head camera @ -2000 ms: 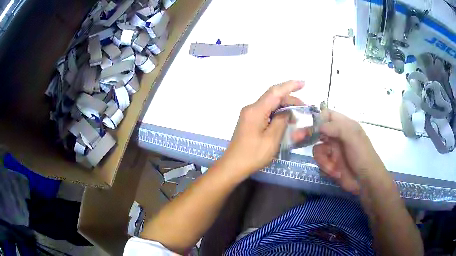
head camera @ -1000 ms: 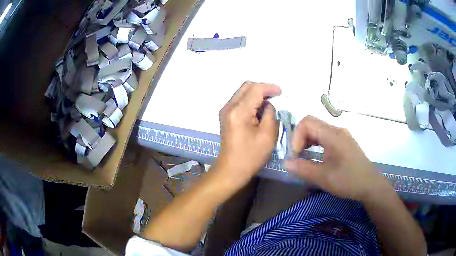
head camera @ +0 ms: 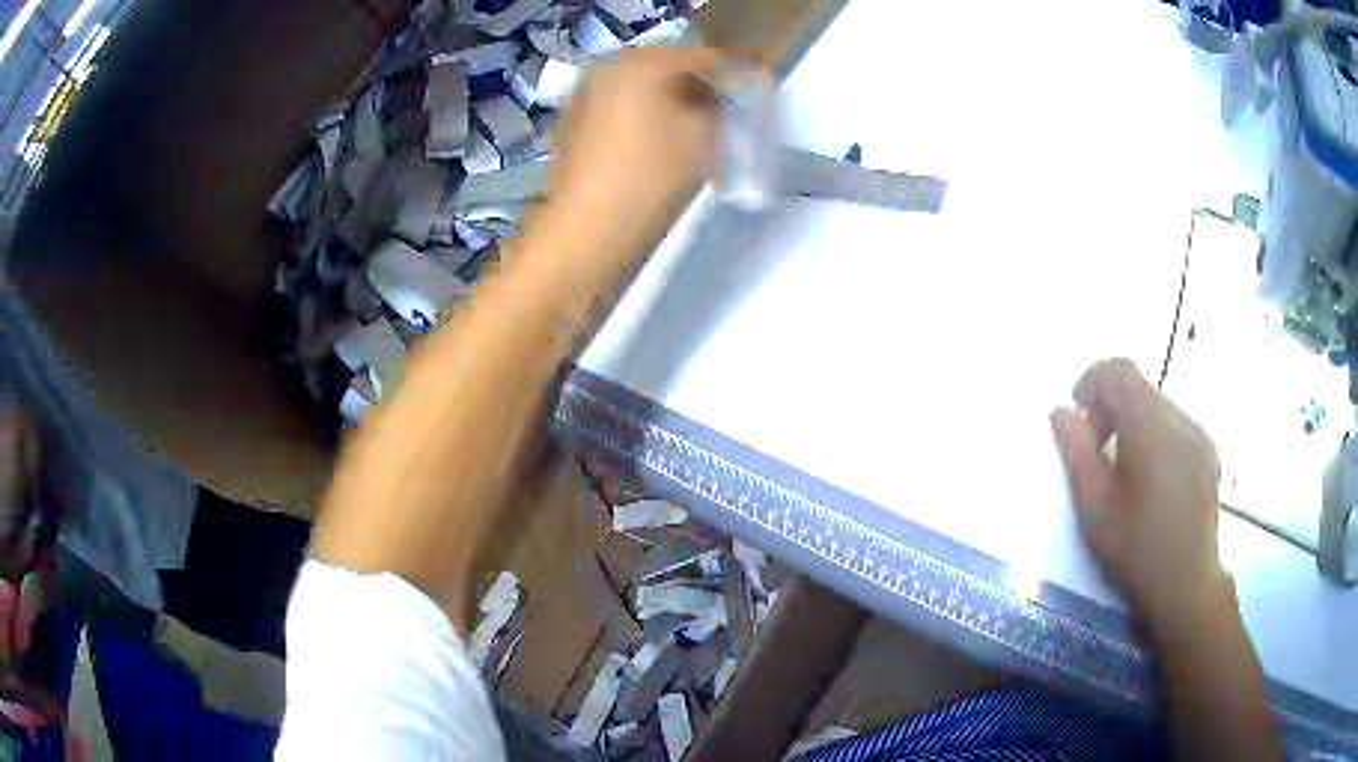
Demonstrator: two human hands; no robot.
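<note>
My left hand (head camera: 633,142) is blurred over the near edge of the carton of pieces. It holds a blurred grey-white band loop (head camera: 749,142) at its fingertips, above the table's left edge. A flat grey strip (head camera: 879,189) lies on the white table just right of the loop, with a small dark-blue bit at its upper edge. The loop hides the strip's left end. My right hand (head camera: 1139,476) is over the table near the front edge, fingers partly curled and apart, with nothing visible in it.
The carton (head camera: 179,357) at the left holds many grey-white bands. A lower carton (head camera: 559,596) with pieces stands below the ruler-marked table edge (head camera: 834,543). The sewing machine (head camera: 1318,164) is at the right. A grey loop (head camera: 1337,514) shows at the right rim.
My left hand has moved up and left with the loop, away from my right hand. My right hand has let go of it. The view has shifted left.
</note>
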